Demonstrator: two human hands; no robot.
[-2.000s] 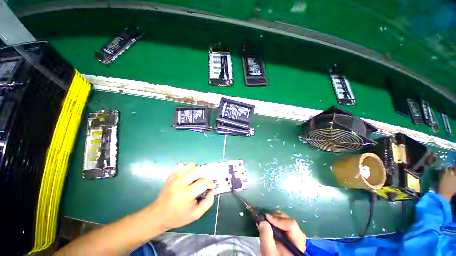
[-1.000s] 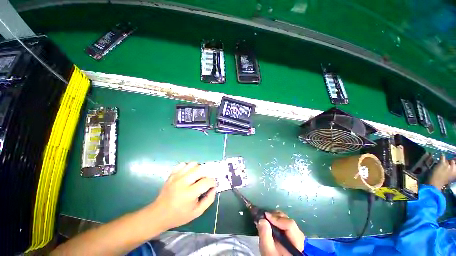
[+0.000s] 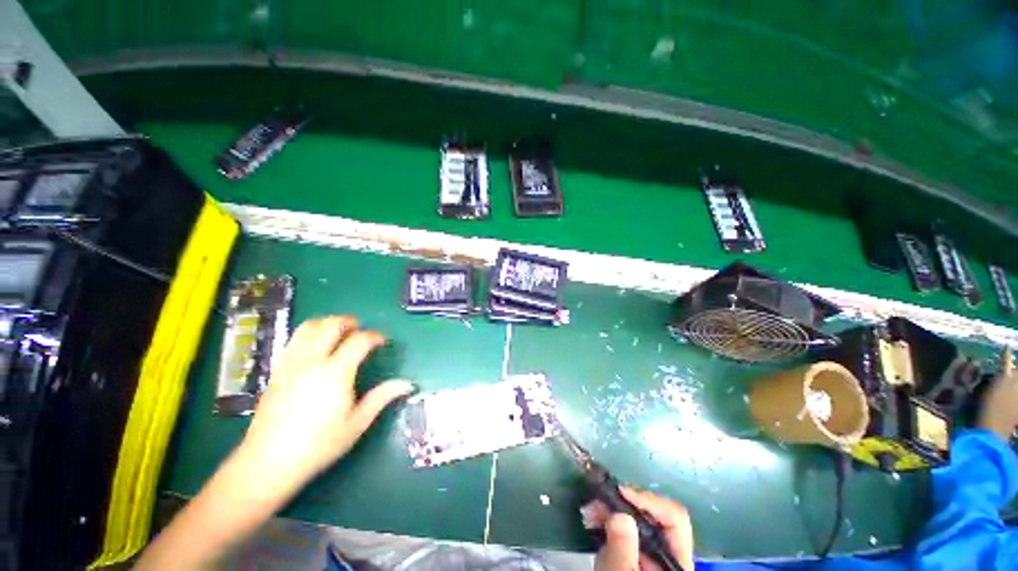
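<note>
The white and silver circuit board (image 3: 474, 422) lies flat on the green bench in front of me. My left hand (image 3: 318, 385) is off the board, fingers apart and empty, beside the phone assembly (image 3: 255, 346) at the left. My right hand (image 3: 642, 530) holds the soldering iron (image 3: 603, 485), its tip by the board's right end. Flat black batteries (image 3: 438, 289) and a small battery stack (image 3: 528, 281) lie by the white rail.
A tall stack of black trays with yellow edges (image 3: 167, 368) stands at left. A fume fan (image 3: 746, 318), a cardboard tube (image 3: 809, 403) and a soldering station (image 3: 902, 385) stand at right. Phone assemblies lie beyond the rail (image 3: 368, 241). Another person's blue sleeve (image 3: 977, 502) shows at right.
My left hand has let go of the board and moved left, with the fingers spread. The iron's tip has shifted slightly right. The camera view has tilted up.
</note>
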